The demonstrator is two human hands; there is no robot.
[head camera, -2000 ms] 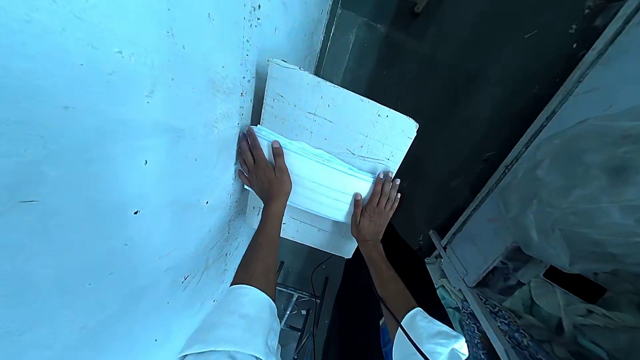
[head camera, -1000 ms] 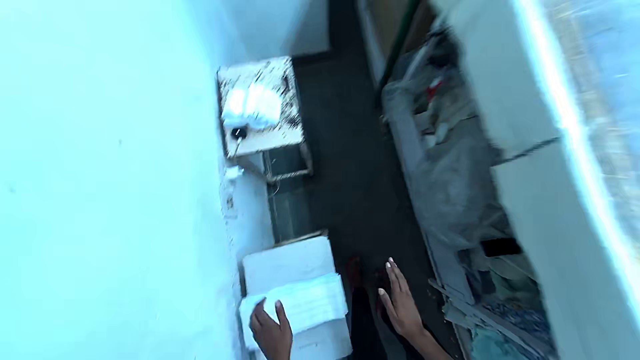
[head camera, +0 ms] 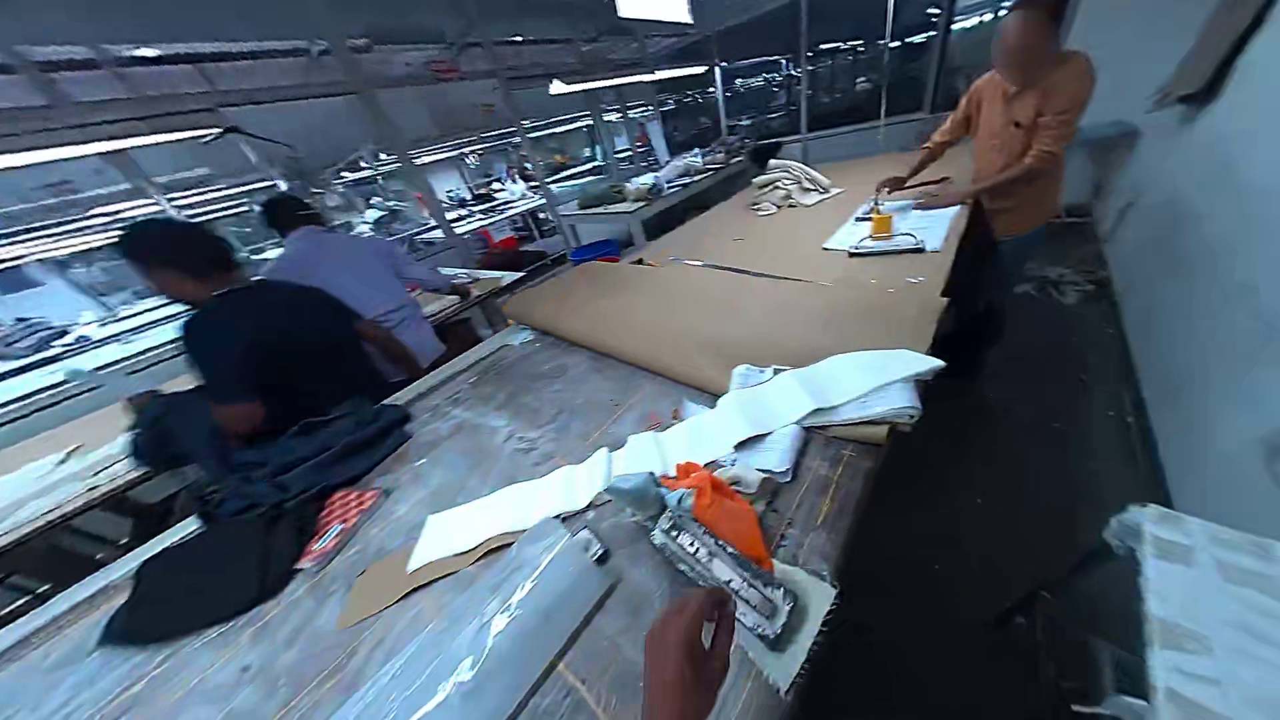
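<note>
My left hand is low in the middle of the view, fingers bent, beside a worn, stained metal block; whether it touches the block or holds anything is unclear. The block lies on a pale cloth piece near the table's right edge. Just behind it is an orange cloth. A long white fabric strip runs diagonally across the table, partly over folded white cloth and a brown paper piece. A clear plastic-wrapped bundle lies left of my hand. My right hand is out of view.
The worktable continues under brown paper. A person works at its far right side. Two people sit to the left. Dark cloth and a red patterned packet lie at the left; a white-covered surface is lower right.
The view has swung from the small white board and its folded white cloth to a long worktable. My left hand is off that cloth; my right hand has left the view.
</note>
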